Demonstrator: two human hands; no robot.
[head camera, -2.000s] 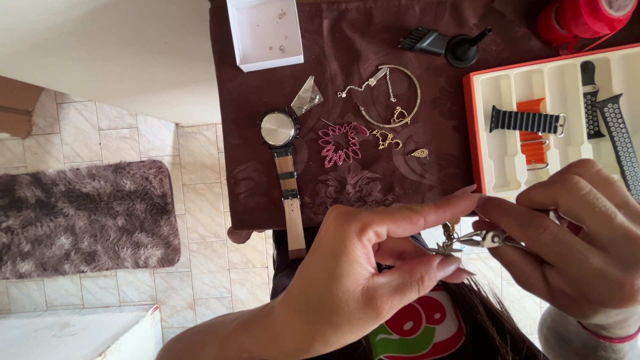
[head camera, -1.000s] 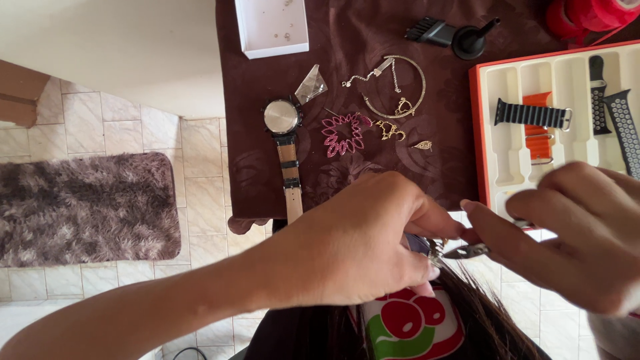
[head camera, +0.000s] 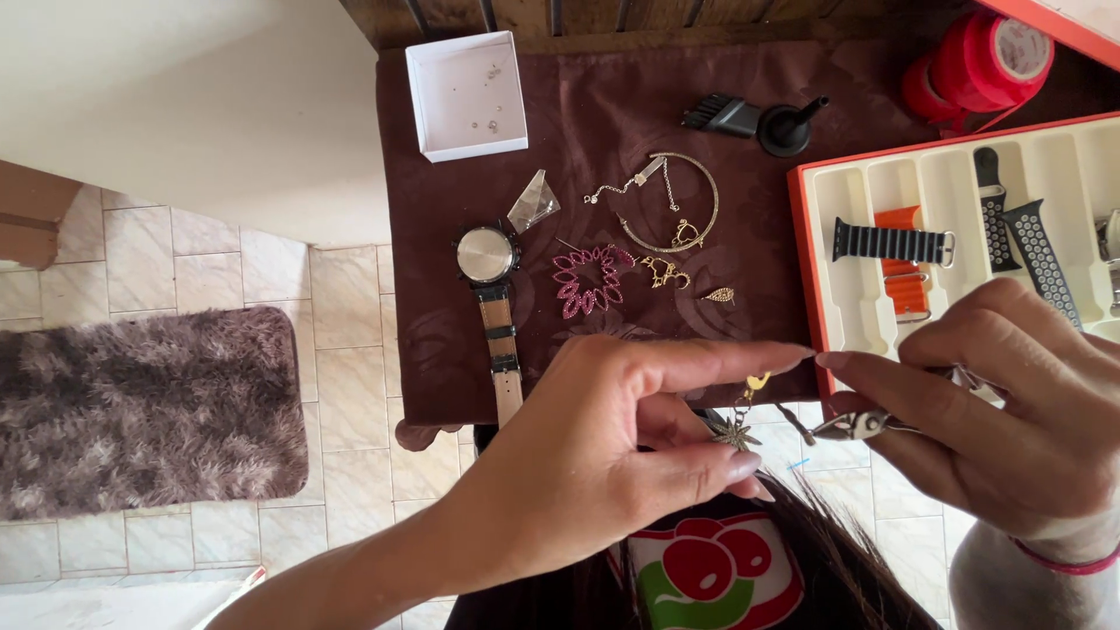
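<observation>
Between the thumb and fingers of my left hand (head camera: 612, 437) is a star-shaped metal charm (head camera: 735, 433), linked by small rings to a gold-coloured piece (head camera: 757, 381). My right hand (head camera: 989, 411) grips small metal pliers (head camera: 862, 425), their jaws pointing left at a thin dark piece (head camera: 794, 423); whether they hold it I cannot tell. The two index fingertips meet or nearly meet above the charm. On the cloth beyond lie a pink stone ornament (head camera: 588, 280), a bangle (head camera: 716, 197) with a chain, gold-coloured charms (head camera: 665, 272) and a drop-shaped piece (head camera: 720, 295).
A brown cloth (head camera: 560, 96) bears a white box (head camera: 468, 96) with tiny bits, a watch (head camera: 486, 255), a small clear bag (head camera: 534, 203), a black brush attachment (head camera: 722, 115) and a black nozzle (head camera: 785, 129). At right are a tray (head camera: 798, 236) of watch straps and red tape rolls (head camera: 989, 66).
The pliers, near the left fingers a second ago, are now farther right, apart from the charm. The charm shows more plainly. The view takes in more of the table's far side.
</observation>
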